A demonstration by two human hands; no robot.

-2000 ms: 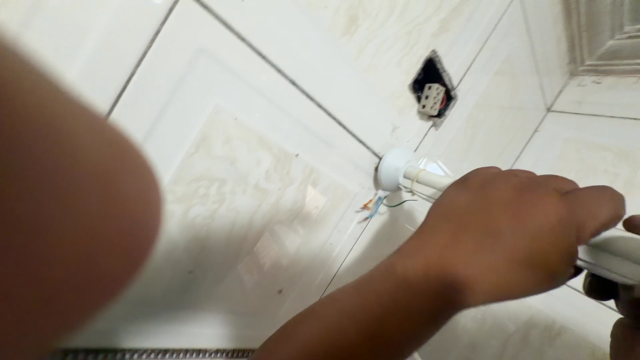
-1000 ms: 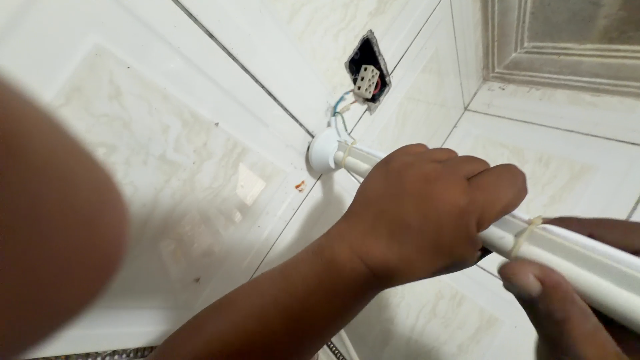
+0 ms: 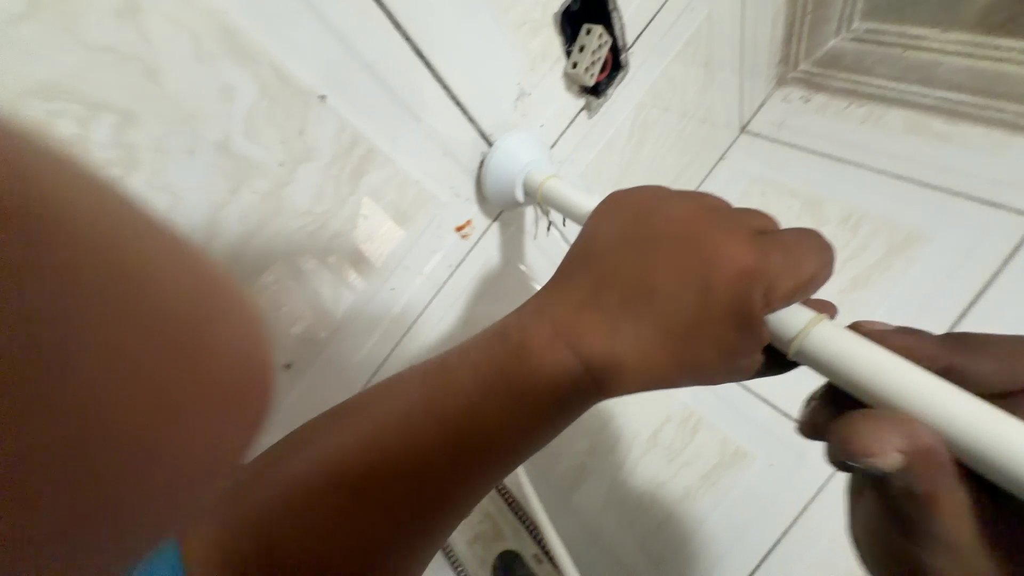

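Note:
A long white tube [image 3: 888, 368] slants from the right edge up to a white flared cup [image 3: 512, 170], whose rim meets the tiled surface at a grout joint. My left hand [image 3: 688, 280] is wrapped around the tube's middle. Nearer the right edge, my right hand [image 3: 904, 448] has its thumb and fingers around the lower part. Pale bands circle the tube near the cup and between my hands. Thin dark wire ends [image 3: 550, 222] show below the tube beside the cup. Above the cup, a terminal block [image 3: 590, 56] with a red wire sits in a recessed wall box [image 3: 616, 76].
Marbled white tiles [image 3: 864, 224] surround the work. A molded frame [image 3: 904, 64] is at upper right. A patterned strip [image 3: 524, 512] runs along the bottom. An orange-brown mark [image 3: 464, 229] lies left of the cup. A blurred body part [image 3: 120, 336] blocks the left side.
The wires by the cup, seen above it toward the wall box one second ago, now show below the tube. The tube appears turned. Both hands still hold it.

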